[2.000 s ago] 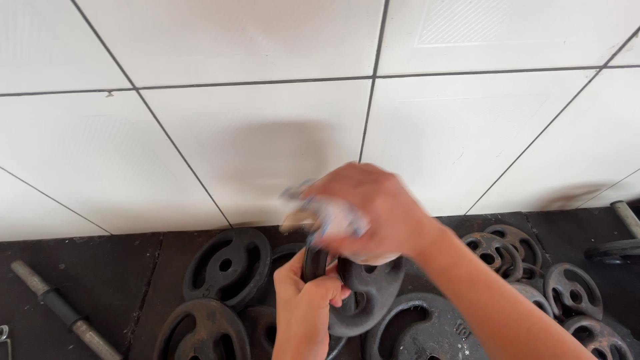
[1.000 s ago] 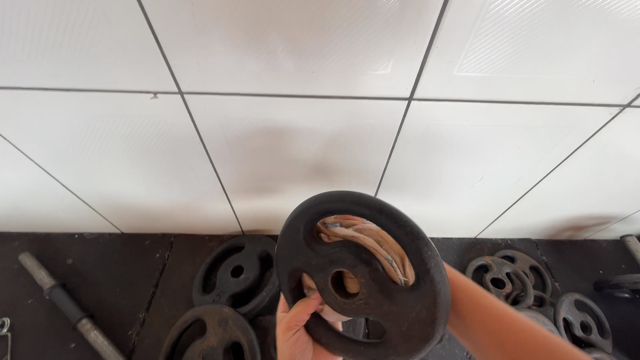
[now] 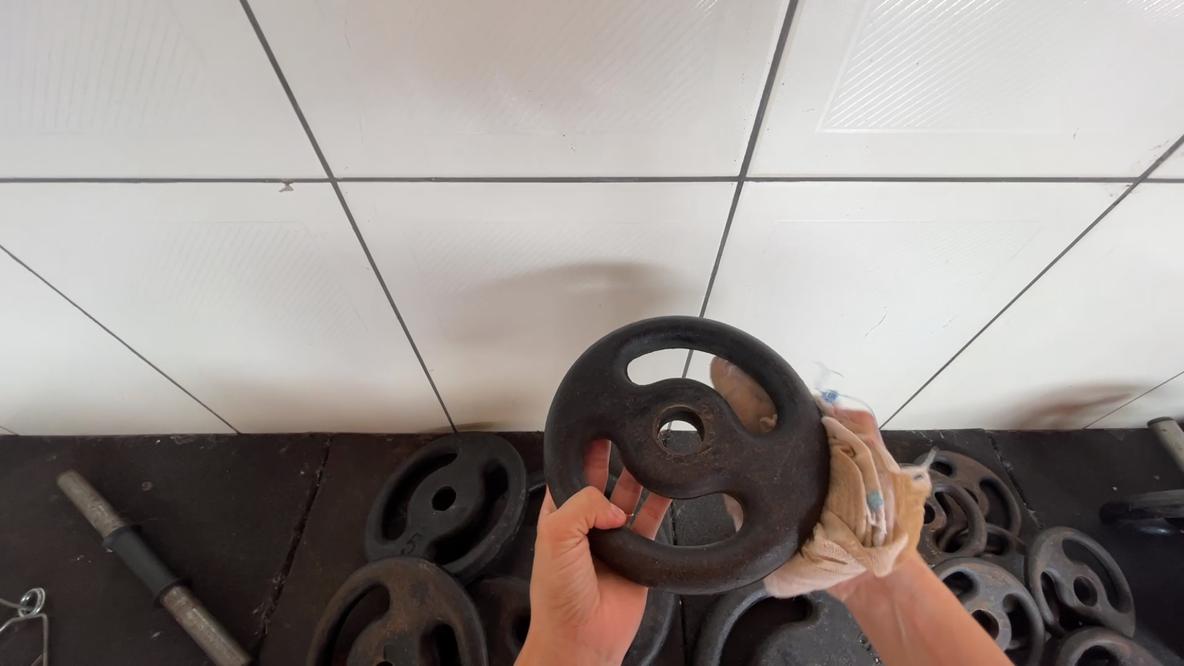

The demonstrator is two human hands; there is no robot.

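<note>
A dark round weight plate [image 3: 629, 388] with two curved slots and a centre hole is held up in front of the tiled wall. My left hand [image 3: 592, 564] grips its lower left rim, the thumb in front and fingers showing through the slot. My right hand [image 3: 869, 555] is at the plate's right edge, wrapped around a crumpled beige cloth [image 3: 860, 490] that lies against the rim. Part of the right hand's fingers shows through the upper slot, behind the plate. The cloth hides most of that hand.
White wall tiles [image 3: 555, 240] rise behind. On the black mat floor [image 3: 231, 481] lie a short metal bar [image 3: 139, 555] at left, a spring collar [image 3: 31, 603], and several weight plates [image 3: 444, 499] on both sides. Another plate [image 3: 1080, 583] leans among those at right.
The plate, edge-on two seconds ago, now shows its broad face. Since one second ago the cloth has moved from the plate's upper slot to its right rim, with my right hand.
</note>
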